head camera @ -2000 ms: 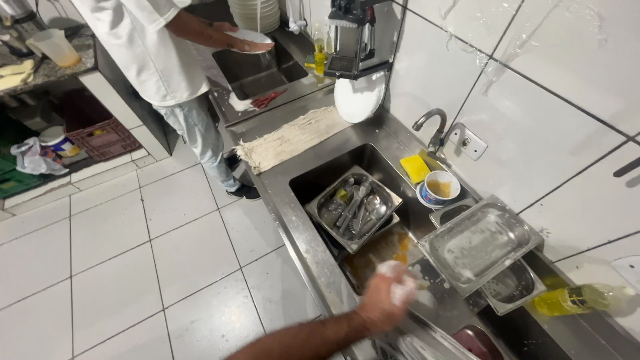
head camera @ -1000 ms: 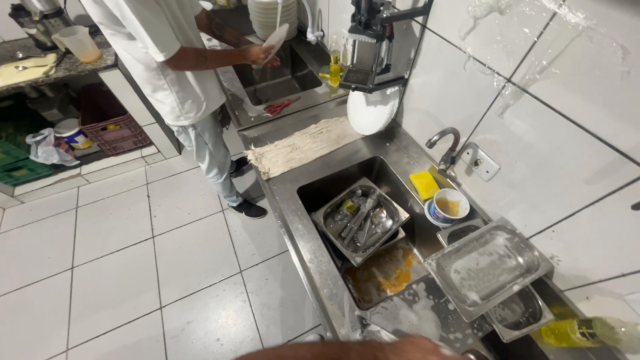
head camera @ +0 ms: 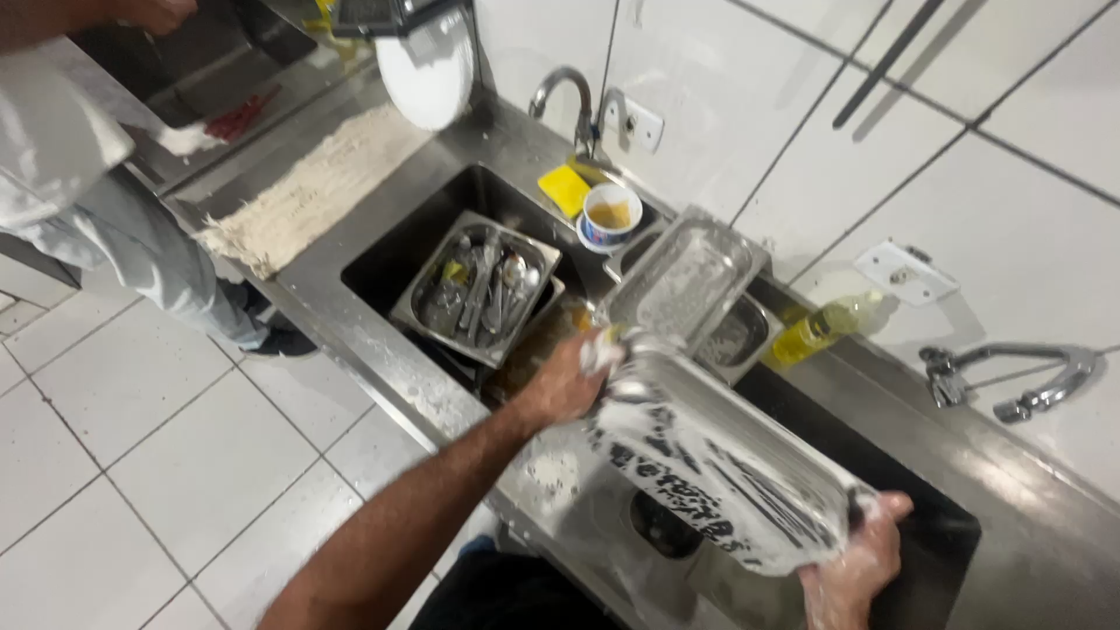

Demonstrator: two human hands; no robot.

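A long metal pan, streaked with white suds, is tilted above the right part of the steel sink counter. My right hand grips its lower right end. At its upper left end is my left hand, foamy, with a bit of yellow showing at the fingers; blur hides whether it grips the rim or presses something on it. Behind the pan, a soapy rectangular steel pan rests over a smaller steel pan. In the left basin, a steel pan holding spoons and other cutlery sits on another container.
A yellow sponge and a white tub with orange-brown contents stand beneath a faucet. A yellow liquid bottle lies near the wall, left of a second faucet. A cloth covers counter near another person.
Both hands and the large sudsy pan are now in plain view; earlier one arm showed at the bottom edge. The view has shifted right and downward.
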